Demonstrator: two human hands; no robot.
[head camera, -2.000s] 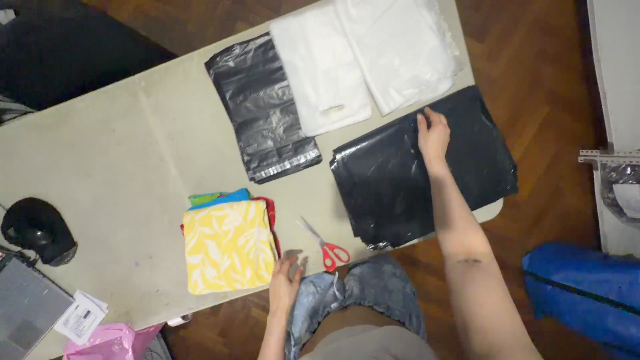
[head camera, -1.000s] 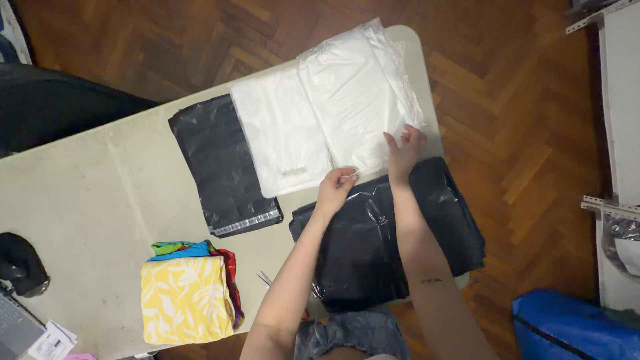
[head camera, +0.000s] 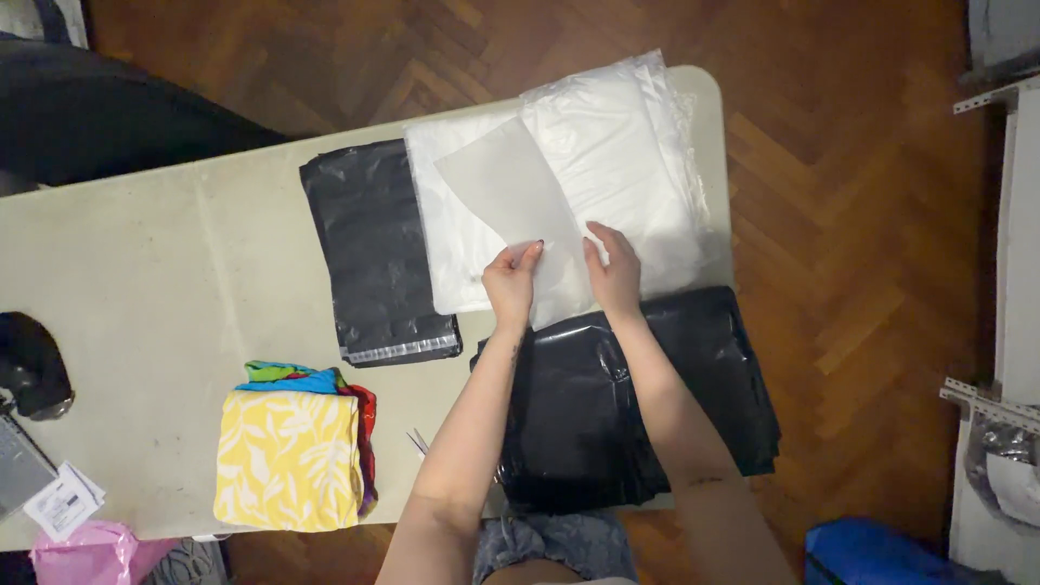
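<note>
My left hand (head camera: 512, 280) pinches the edge of a thin translucent plastic sheet or bag (head camera: 516, 183), raised over two stacks of white plastic bags. My right hand (head camera: 613, 264), fingers apart, is at the sheet's right side over the right white stack (head camera: 605, 154); whether it touches the sheet is unclear. The left white stack (head camera: 463, 268) partly overlaps black poly mailers (head camera: 378, 252). Large folded black plastic bags (head camera: 577, 414) lie under my forearms. Folded yellow leaf-print fabric (head camera: 288, 459) rests on other colourful cloth. Scissors (head camera: 418, 442) show only their blade tips beside my left forearm.
The pale table (head camera: 146, 325) has its right edge just past the bags. A black object (head camera: 32, 366), a grey device (head camera: 20, 467) and printed labels (head camera: 65, 500) lie at left. A pink plastic bag (head camera: 101, 552) is below them. A blue bag (head camera: 869, 552) is on the floor at right.
My left hand has moved from the table's near edge up to the white bags, and my right hand has left the black bags. A translucent sheet is now lifted off the white stacks.
</note>
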